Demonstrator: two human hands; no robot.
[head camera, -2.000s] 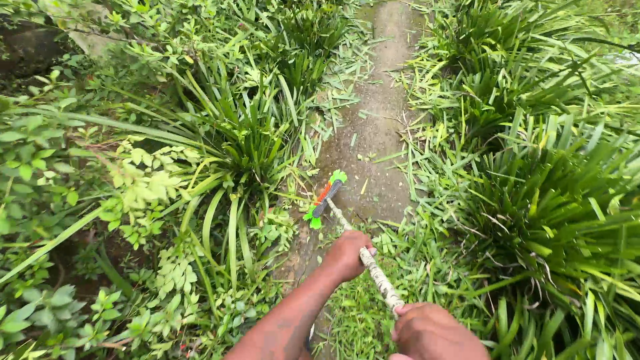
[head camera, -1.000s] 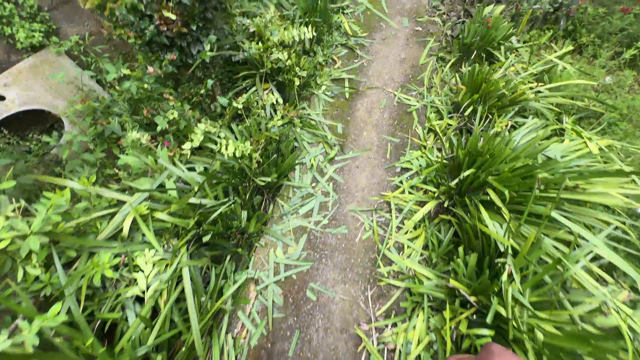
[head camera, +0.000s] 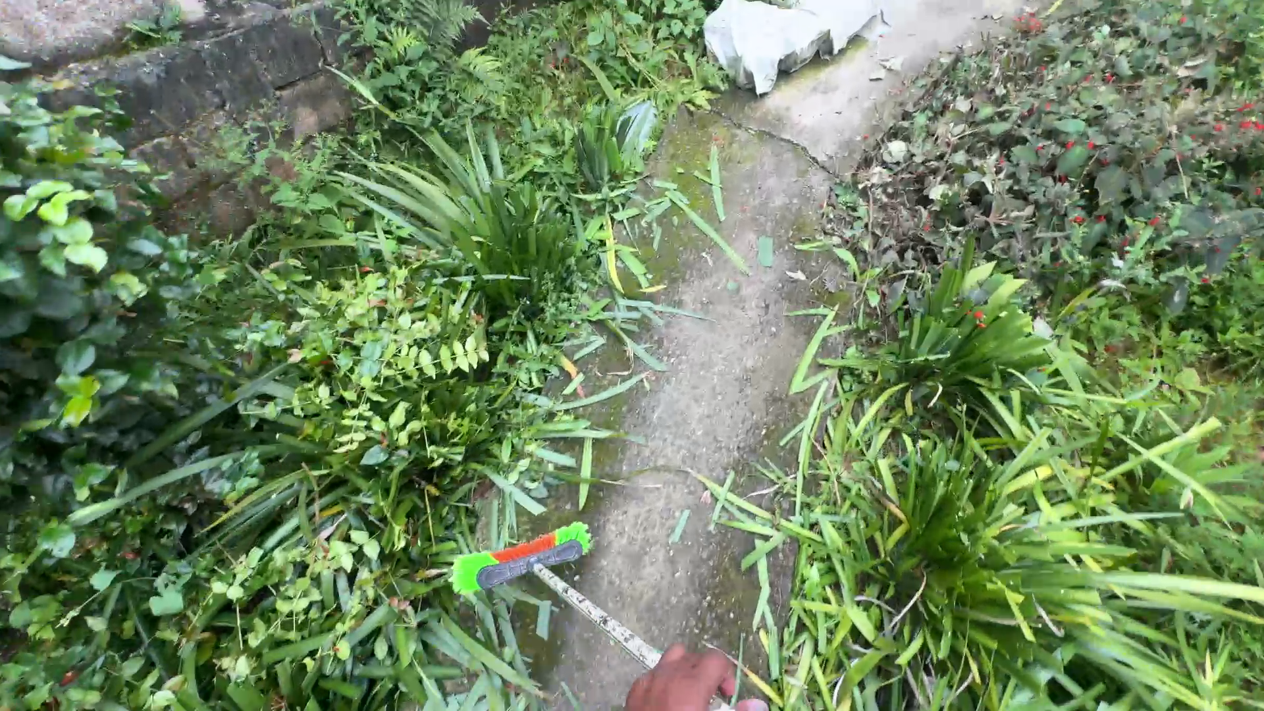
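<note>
At the bottom edge, my left hand (head camera: 681, 681) is closed around the pale, speckled handle of a broom (head camera: 597, 617). The handle slants up and left from the hand to the broom head (head camera: 521, 558), which has a grey block with bright green and orange bristles. That head is over the left side of the concrete path (head camera: 681, 415), beside cut strap-like leaves (head camera: 583, 474). My right hand is not clearly in view; a small bit of skin beside my left hand cannot be told apart.
Strappy plants (head camera: 948, 533) border the right side, with leafy bushes (head camera: 375, 395) on the left. A whitish sheet or bag (head camera: 780, 39) lies across the path farther up. A stone wall (head camera: 197, 74) stands at upper left, and a red-flowered shrub (head camera: 1047, 168) at upper right.
The view has shifted strongly along the path. The broom, held in both hands two seconds ago and out of sight one second ago, is back in view at the lower middle.
</note>
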